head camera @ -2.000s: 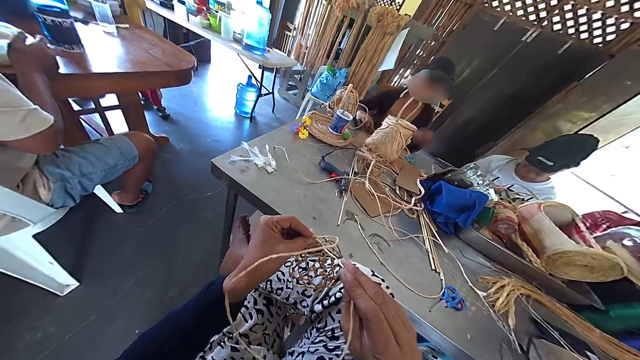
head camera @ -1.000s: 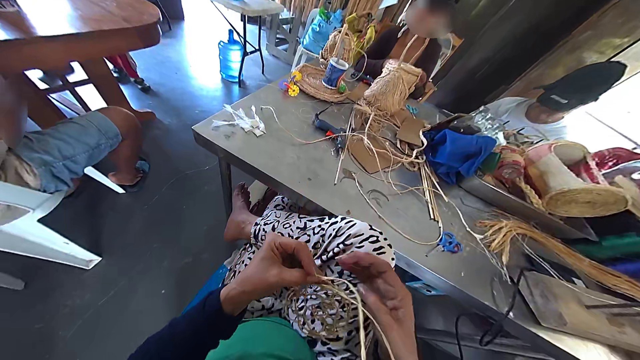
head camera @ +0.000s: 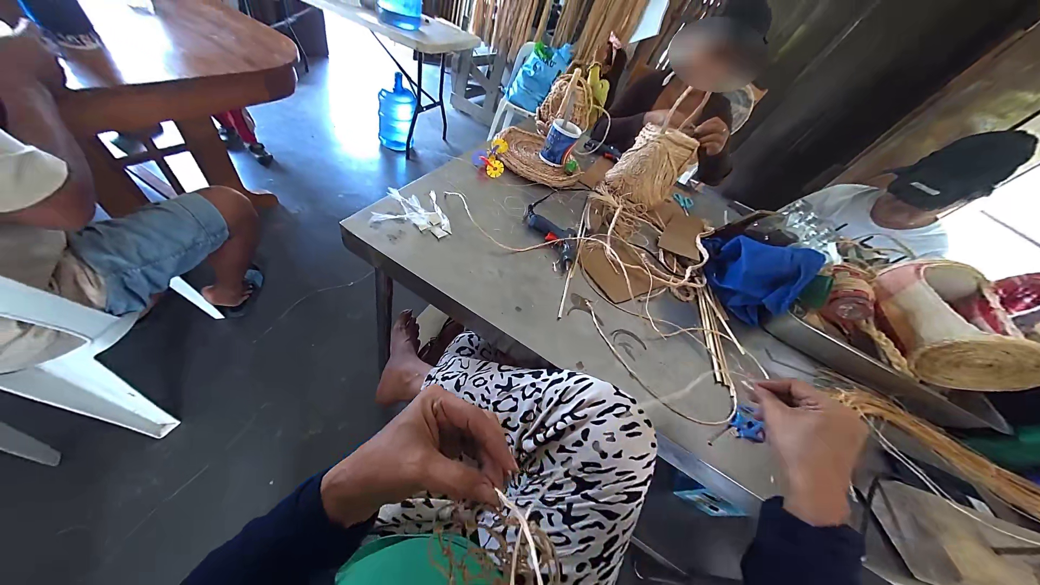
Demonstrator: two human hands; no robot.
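My left hand [head camera: 435, 455] pinches pale fibre cord [head camera: 520, 520] between thumb and fingers above my lap. Brown looped fibre work [head camera: 467, 552] hangs below it, beside a green round object [head camera: 406, 561] at the bottom edge. Out to the right, over the near table edge, my right hand [head camera: 812, 447] has its thumb and fingertips together on what looks like a thin strand, blurred. Just left of those fingertips lies a small blue object [head camera: 747, 426] on the grey table [head camera: 479, 284]. A long cord [head camera: 630, 370] curves across the tabletop.
On the table are a glue gun [head camera: 548, 231], cardboard pieces [head camera: 613, 272], thin sticks [head camera: 715, 341], blue cloth [head camera: 760, 276] and a tray holding woven items [head camera: 971, 349]. Across it, a person handles a fibre basket [head camera: 650, 166]; another wears a dark cap [head camera: 963, 171]. Someone sits at left.
My hands were close together over my lap with the cord between them; now my right hand is far out to the right, over the table edge. My left hand stays over the lap.
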